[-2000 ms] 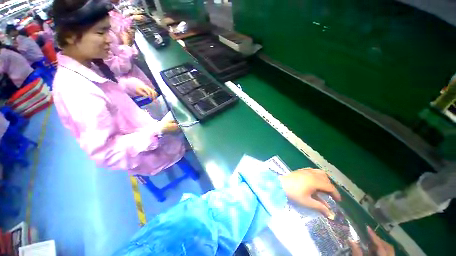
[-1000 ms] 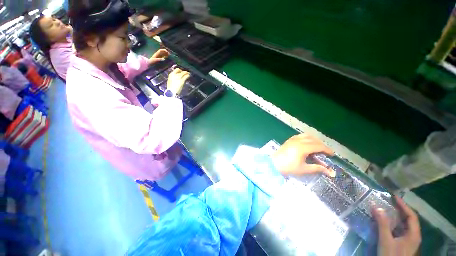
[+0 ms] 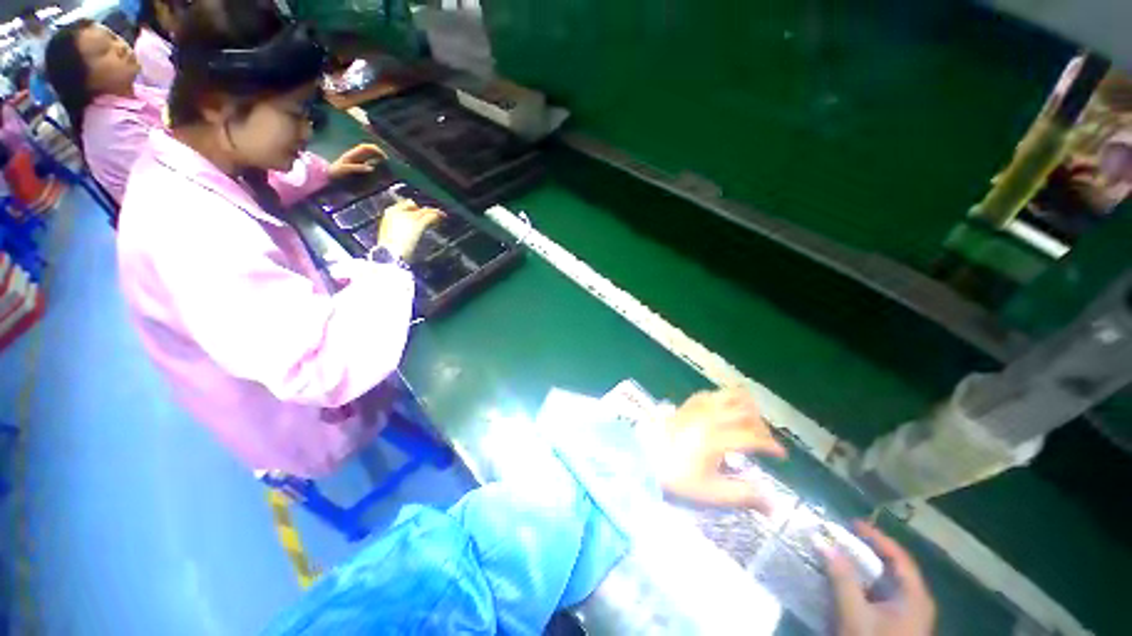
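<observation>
My left hand (image 3: 710, 450), in a blue sleeve, lies over the far edge of clear, glossy sheets (image 3: 760, 549) with a fine speckled grid, on the green bench. Its fingers are bent; whether they grip anything is unclear. My right hand (image 3: 884, 589), cut off by the bottom edge, has thumb and fingers curved around the near right end of the sheets. Strong white glare covers the sheets' lower left part and hides detail.
A neighbour in pink (image 3: 236, 273) works at the left over a black compartment tray (image 3: 466, 267). A grey post (image 3: 1055, 385) with a whitish wrapped base (image 3: 950, 454) stands at the right. A pale strip (image 3: 621, 304) runs along the bench's back. A blue stool (image 3: 360, 485) stands at the left.
The view has shifted. The neighbour has brought their hands over the black tray. My right hand has come further into view at the sheets' right end; my left hand stays over the sheets.
</observation>
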